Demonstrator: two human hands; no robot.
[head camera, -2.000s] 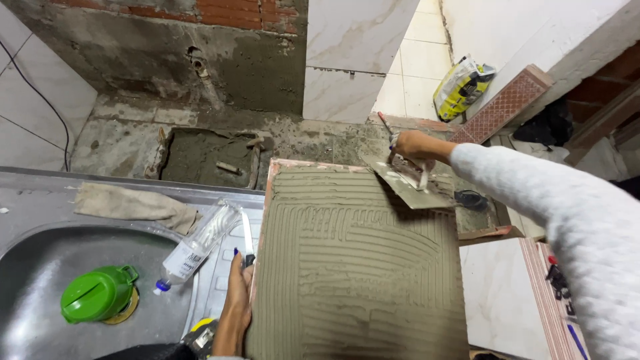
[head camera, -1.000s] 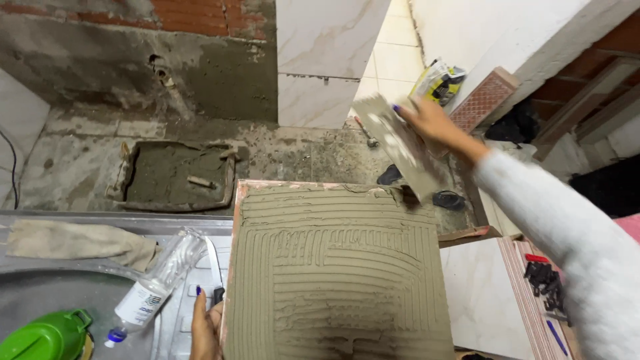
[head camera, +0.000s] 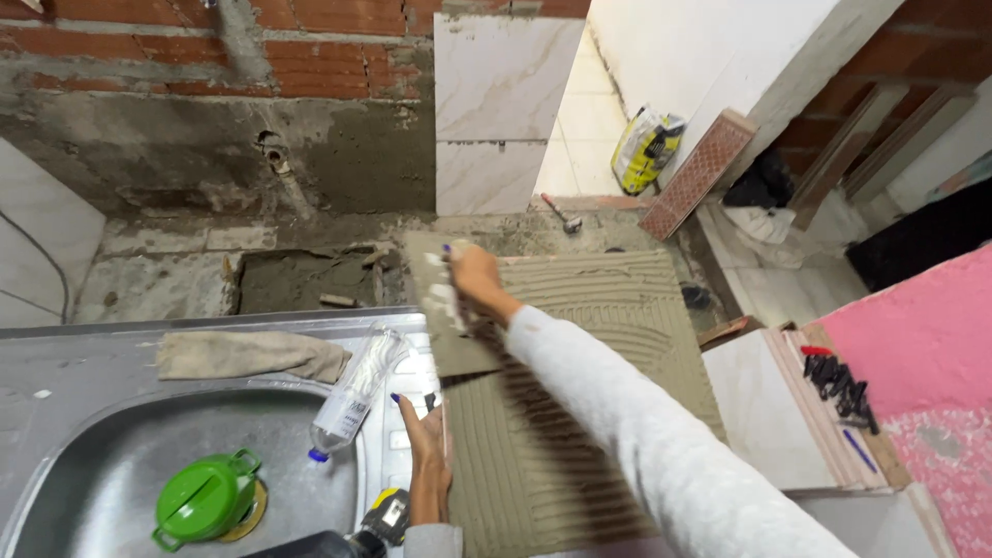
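Observation:
My right hand (head camera: 479, 280) grips a notched trowel (head camera: 449, 310) by its handle, over the upper left of a large tile spread with ridged grey mortar (head camera: 620, 310). The trowel's flat blade reaches past the tile's left edge. My left hand (head camera: 426, 449) holds the left edge of that tile from the side, its thumb up. Just left of this hand lie a clear plastic bottle (head camera: 349, 403) with a blue cap and, lower down, a tape measure (head camera: 390, 511).
A steel sink (head camera: 294, 434) with a green plastic container (head camera: 203, 500) is at the left, a cloth (head camera: 248, 356) behind it. Beyond stands a mortar tub (head camera: 302, 279). A hammer (head camera: 564, 217) and a bag (head camera: 647, 151) lie farther back; stacked tiles (head camera: 783, 411) with black clips (head camera: 841, 384) are right.
My right hand and the trowel have moved from the tile's upper right corner to its upper left. My left hand stays at the left edge.

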